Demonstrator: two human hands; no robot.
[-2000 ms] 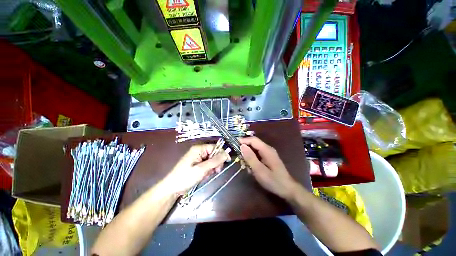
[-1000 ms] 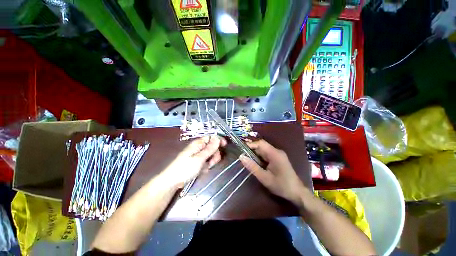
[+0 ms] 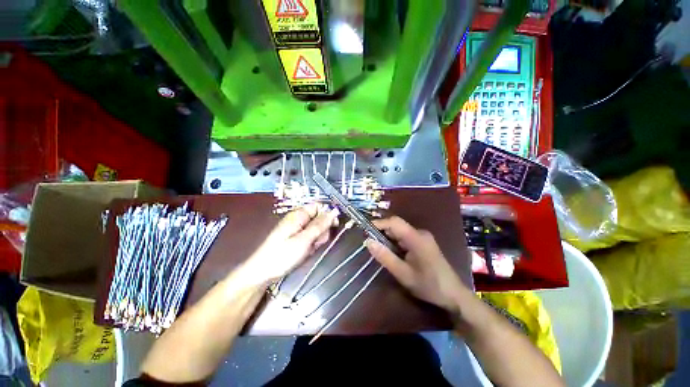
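My right hand (image 3: 408, 253) holds the lower end of a narrow silver loading bar (image 3: 344, 202), tilted up and left over the brown board. Several thin grey cables (image 3: 333, 278) hang from the bar toward the front edge. My left hand (image 3: 299, 238) has its fingertips pinched at the bar's left side, by a cable end; the exact grip is partly hidden. Behind the bar, a crosswise stack of cables with gold tips (image 3: 291, 200) lies at the steel plate's edge, with several pale cables running back under the green block. A large fanned cable pile (image 3: 155, 264) lies on the board's left.
The green press block (image 3: 310, 128) stands over the steel plate (image 3: 408, 166). A cardboard box (image 3: 57, 249) is at left. At right are the red controller with green keypad (image 3: 499, 106), a phone (image 3: 505, 170), a red tray (image 3: 545, 257) and a white bin (image 3: 594, 302).
More cables now hang spread from the bar than two seconds ago. My left hand has moved away from the hanging cables, then slightly back to the bar's side. The view has shifted slightly.
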